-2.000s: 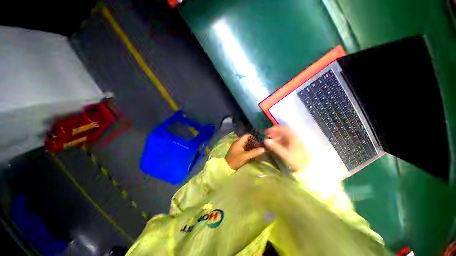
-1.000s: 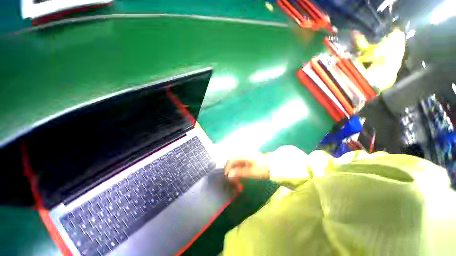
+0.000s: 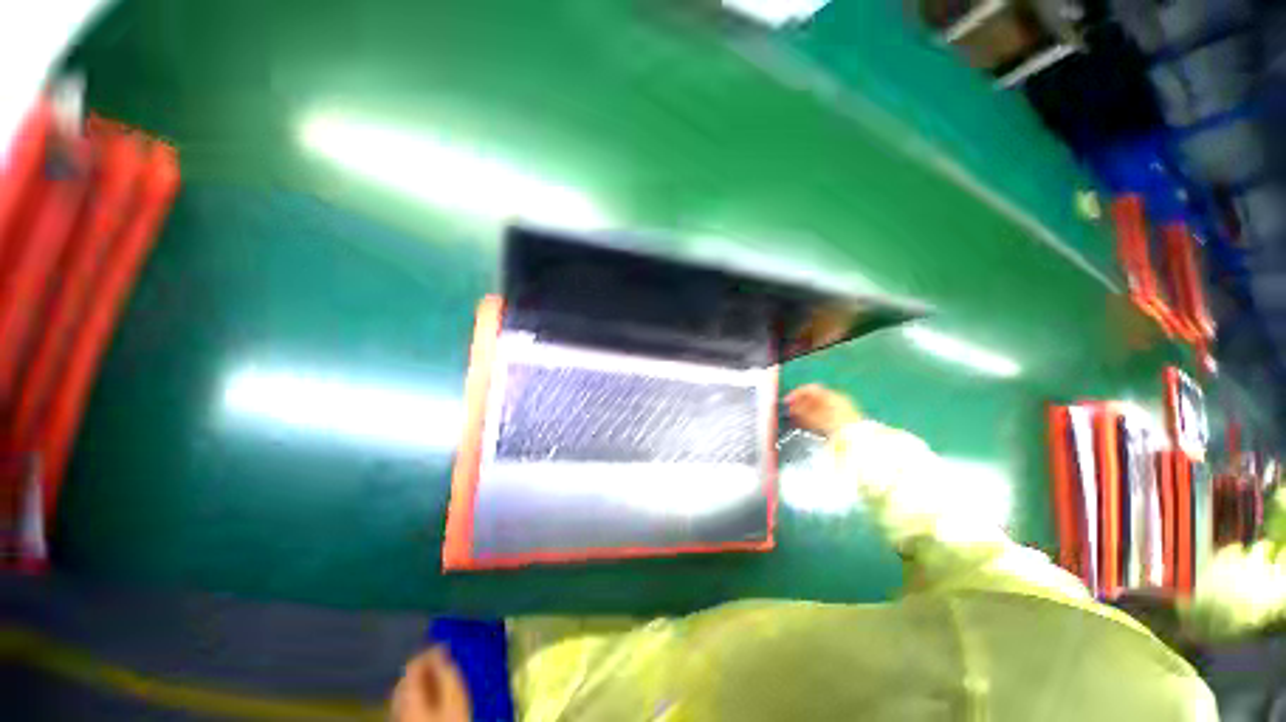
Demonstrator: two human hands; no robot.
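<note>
An open laptop (image 3: 628,501) lies on the green bench in front of me, its keyboard deck uncovered. Its dark screen (image 3: 635,299) stands up and leans back. A red foam tray (image 3: 471,451) shows as a border around the deck. My right hand (image 3: 821,409) is at the laptop's right edge, below the screen's right part. It is blurred and whether it holds anything is unclear. My left hand (image 3: 430,688) is low at the bottom edge, off the bench and partly cut off. What it holds, if anything, cannot be seen.
Red foam trays (image 3: 85,268) stand stacked at the far left. A stack of red and white layers (image 3: 1124,494) is at the right, beside a person in a yellow sleeve (image 3: 1248,585). A blue object (image 3: 480,663) is beside my left hand.
The view has swung, so the laptop now appears centred and squarer. My right hand has moved from the deck's front right area to its right edge. My left hand has come into view.
</note>
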